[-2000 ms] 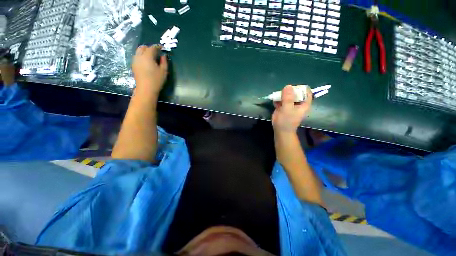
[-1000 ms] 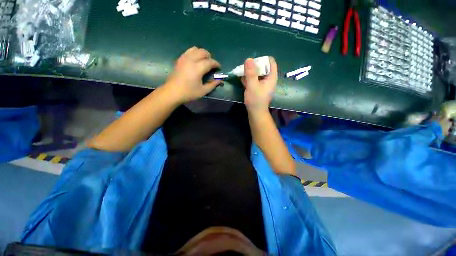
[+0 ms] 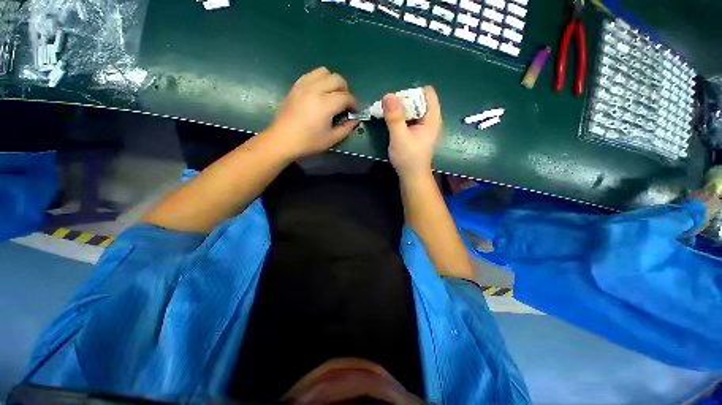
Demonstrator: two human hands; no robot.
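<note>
My left hand point(image 3: 317, 113) is near the bench's front edge and grips a small white housing point(image 3: 352, 116) in its fingertips, mostly hidden by the fingers. My right hand point(image 3: 413, 134) holds a white glue bottle point(image 3: 411, 104) with a printed label, tilted sideways. The bottle's nozzle points left and meets the housing at my left fingertips; whether they touch is hard to tell. Two white housings point(image 3: 485, 119) lie on the green mat just right of my right hand.
A parts tray point(image 3: 475, 24) is at the top centre. Red-handled pliers point(image 3: 570, 59) and a purple lighter point(image 3: 536, 67) lie right of it. A second parts tray point(image 3: 640, 91) is at right, a plastic bag point(image 3: 87, 39) at left. A neighbouring worker's sleeve point(image 3: 602, 245) is at right.
My left hand has come from the loose housings at upper left to the nozzle, now with a housing. My right hand keeps the bottle. The whole view has shifted.
</note>
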